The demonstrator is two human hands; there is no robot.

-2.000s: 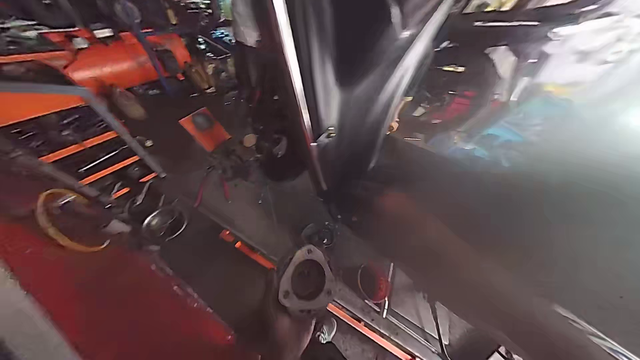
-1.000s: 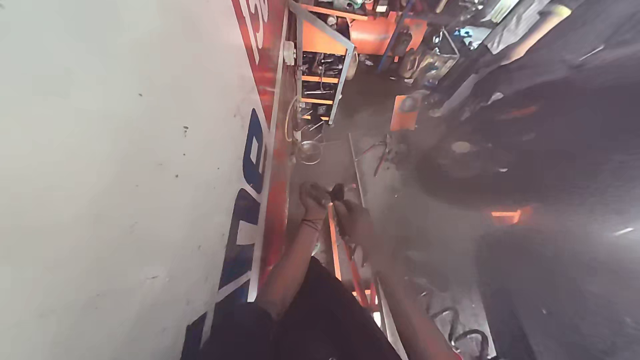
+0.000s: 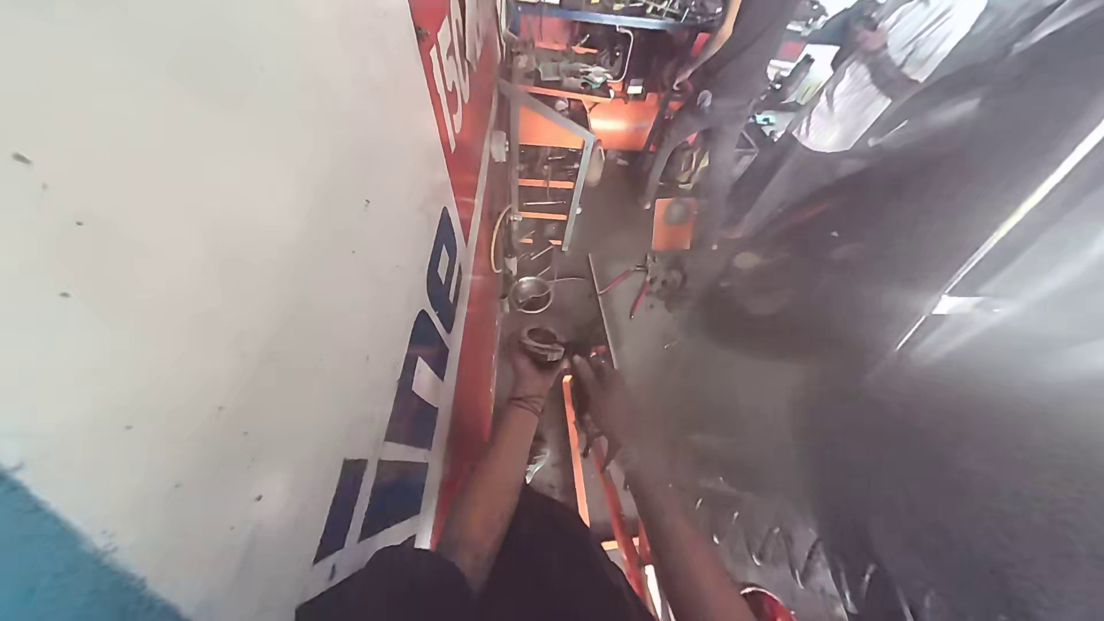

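My left hand (image 3: 533, 373) holds up a round metal part (image 3: 542, 343) with a dark opening, its fingers wrapped around the part's underside. Just right of it, my right hand (image 3: 599, 392) is closed on a dark tool (image 3: 585, 358), blurred, whose far end comes close to the metal part; whether the two touch I cannot tell. Orange rails (image 3: 576, 457) of a frame run below both hands. A round metal bowl (image 3: 531, 294) lies on the floor beyond my left hand.
A painted wall (image 3: 259, 259) stands close on the left. Ahead is an orange shelf rack (image 3: 545, 183) with tools. Red-handled pliers (image 3: 634, 289) lie on the floor. Two people (image 3: 724, 103) (image 3: 862, 86) stand at the upper right. A coiled hose (image 3: 793, 552) lies lower right.
The view has swung a lot since two seconds ago. The metal part, seen close up then, is now in my left hand beside my right hand. Both hands stayed close together over the last second.
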